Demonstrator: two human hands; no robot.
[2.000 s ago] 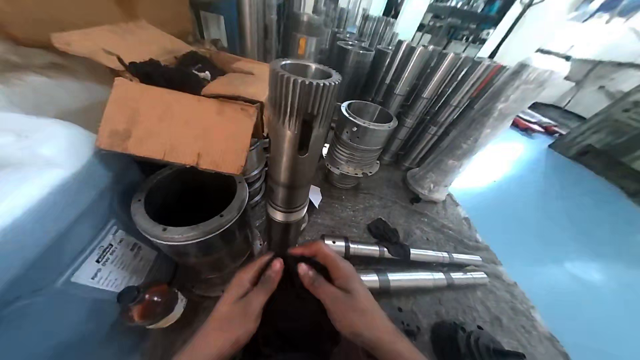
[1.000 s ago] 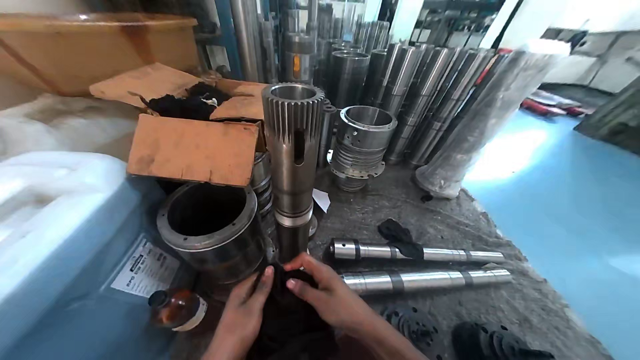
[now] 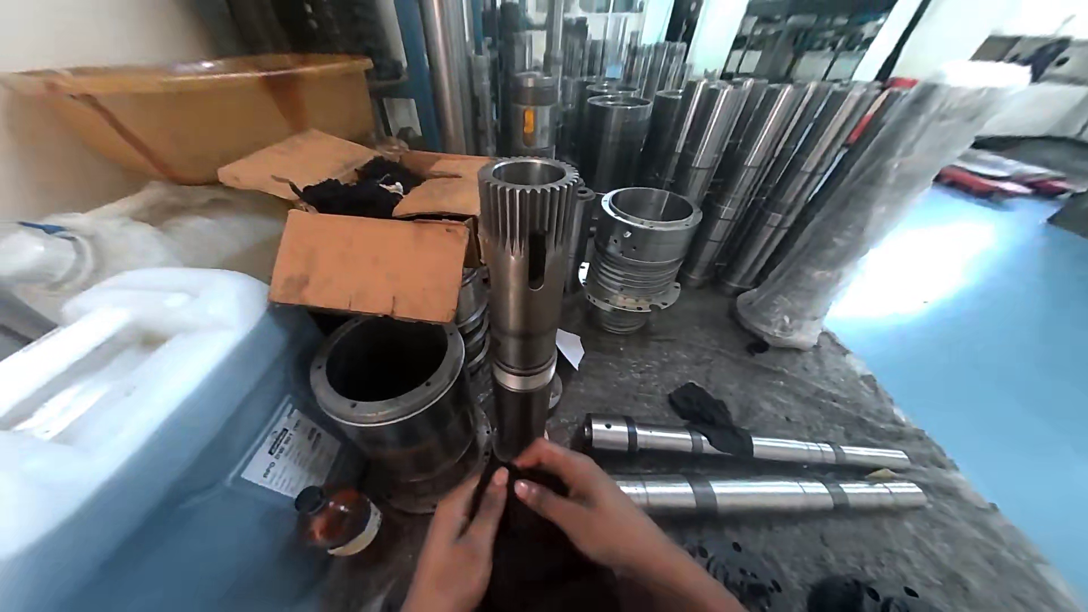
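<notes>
A splined hollow steel shaft (image 3: 523, 323) stands upright at the centre, with gear-like teeth at its top and a slot in its side. At its lower part, my left hand (image 3: 463, 535) and my right hand (image 3: 586, 510) are close together, thumbs nearly touching. Both pinch a dark cloth (image 3: 535, 561), whose full extent is hard to make out. Whether the cloth wraps around the shaft cannot be told. A flanged steel cylinder (image 3: 399, 416) is left of the shaft. To the right of my hands lie two steel shafts (image 3: 790, 450) (image 3: 765, 495), a black rag (image 3: 710, 412) draped on one.
A blue plastic jerrycan (image 3: 170, 459) and a brown bottle (image 3: 340, 520) stand at left. Behind is a cardboard box (image 3: 370, 268) of black rags. A ribbed metal sleeve (image 3: 642, 255), upright metal cylinders (image 3: 619, 140) and a plastic-wrapped roll (image 3: 875, 204) stand behind right. Dark perforated parts (image 3: 735, 574) lie at lower right.
The view has shifted, showing more of the orange tub at back left. Both hands stay together at the shaft's lower part, with only small changes in the fingers.
</notes>
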